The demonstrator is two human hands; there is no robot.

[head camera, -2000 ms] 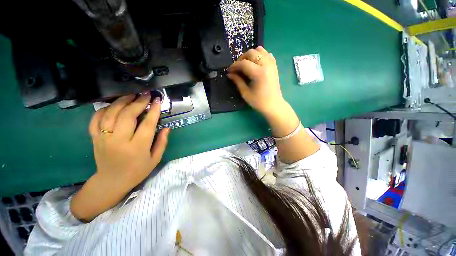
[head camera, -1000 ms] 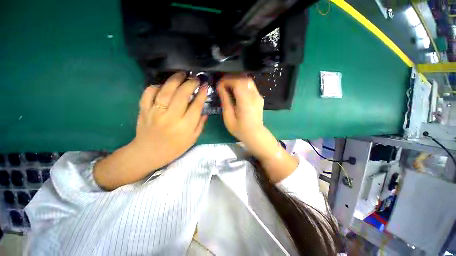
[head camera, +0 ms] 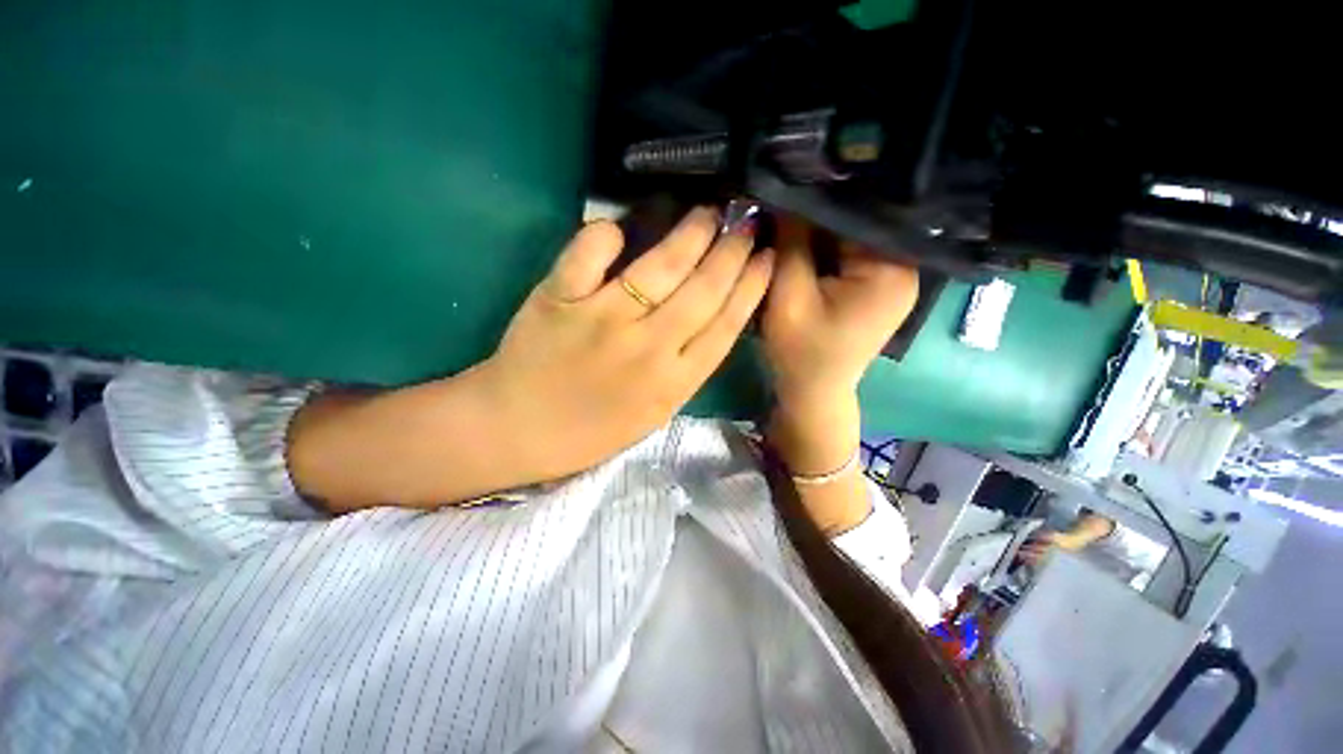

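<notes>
The black press fixture (head camera: 825, 89) fills the top right of the view, with a spring and metal linkage. My left hand (head camera: 648, 317) reaches under its front, fingertips at a small shiny workpiece (head camera: 739, 218) that is mostly hidden. I cannot tell whether the fingers grip it or only rest on it. My right hand (head camera: 832, 302) is close beside it, its fingertips hidden under the press linkage. The nest plate is hidden by the hands and the press.
A small white packet (head camera: 987, 314) lies on the green bench (head camera: 295, 177) right of the press. A pocketed tray (head camera: 30, 390) shows at the left edge, by my sleeve. Another person's hand (head camera: 1087, 533) shows at the lower right, near grey equipment.
The view has turned, so the press now looms larger at the upper right. My right hand has moved from over the parts tray to beside my left hand, at the workpiece.
</notes>
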